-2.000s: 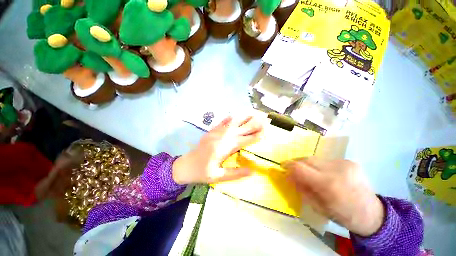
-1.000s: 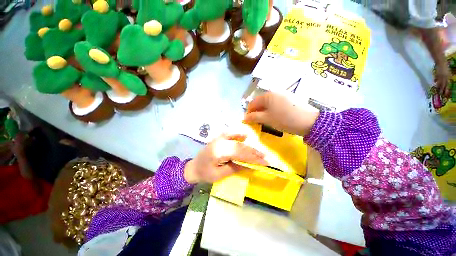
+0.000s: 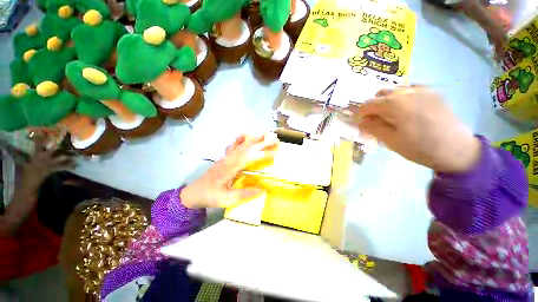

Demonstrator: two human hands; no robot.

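Observation:
A partly folded yellow gift box [image 3: 295, 209] lies at the table's front edge, its closure panels facing up and a large pale panel sticking out toward me. My left hand [image 3: 233, 174] rests on the box's left side with fingers spread over the yellow panels. My right hand [image 3: 407, 121] is raised to the right of the box, near the notched edges of the flat box blanks [image 3: 383, 29]; it is blurred, and I cannot tell whether its fingers hold anything.
Plush potted trees [image 3: 171, 94] stand in rows at the left and back. Gold pieces [image 3: 112, 242] fill a container at lower left. Yellow boxes [image 3: 519, 88] stand at the right edge. Other people's hands [image 3: 41, 168] show at left and upper right. Small yellow scraps [image 3: 361, 261] lie near the front edge.
My right hand has moved right, off the box's slotted panel. My left hand stays on the box. The slotted panel now lies flatter, and the pale panel has swung up toward the left. The view has shifted.

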